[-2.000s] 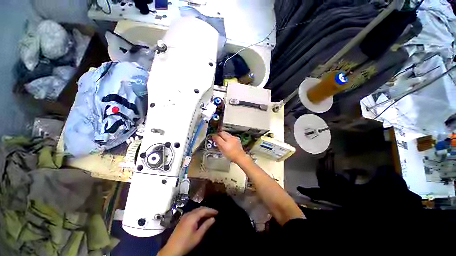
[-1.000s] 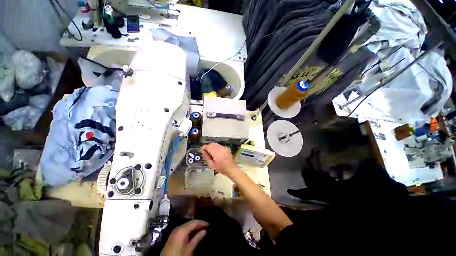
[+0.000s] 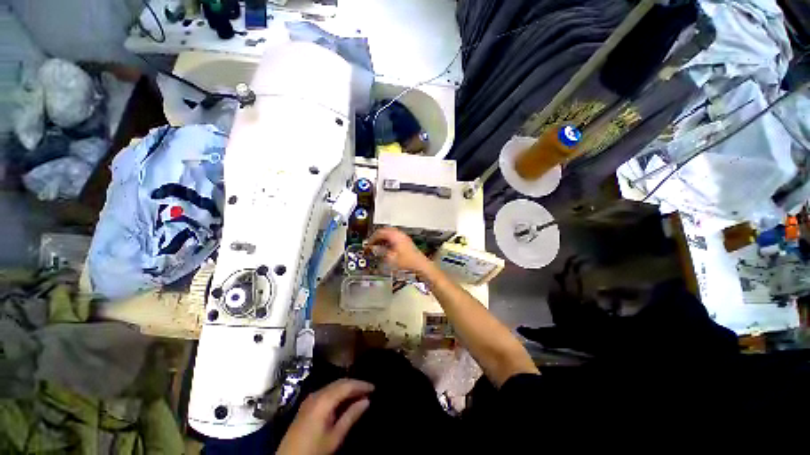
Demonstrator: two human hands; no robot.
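Observation:
My right hand [image 3: 397,250] reaches over the small bobbin box [image 3: 356,261] beside the machine arm. Its fingers are bent together at the box's edge; whether they hold a small piece cannot be told. Small round bobbins with pale centres show in the box. A clear tray [image 3: 366,293] lies just in front of it. My left hand [image 3: 329,416] is low in the picture, in front of dark cloth, with thumb and fingers apart and nothing seen in it. The white sewing machine [image 3: 282,187] stands left of the boxes.
A cream box with a dark handle [image 3: 415,197] stands behind my right hand, near two brown thread cones. The stand at right has a golden-brown thread cone [image 3: 543,153] and a bare white disc [image 3: 527,233]. A blue-white plastic bag [image 3: 146,233] lies left of the machine.
The view has shifted from a second ago. My right hand has moved slightly back over the bobbin box's far edge, with its fingers drawn together. My left hand stays low near the machine.

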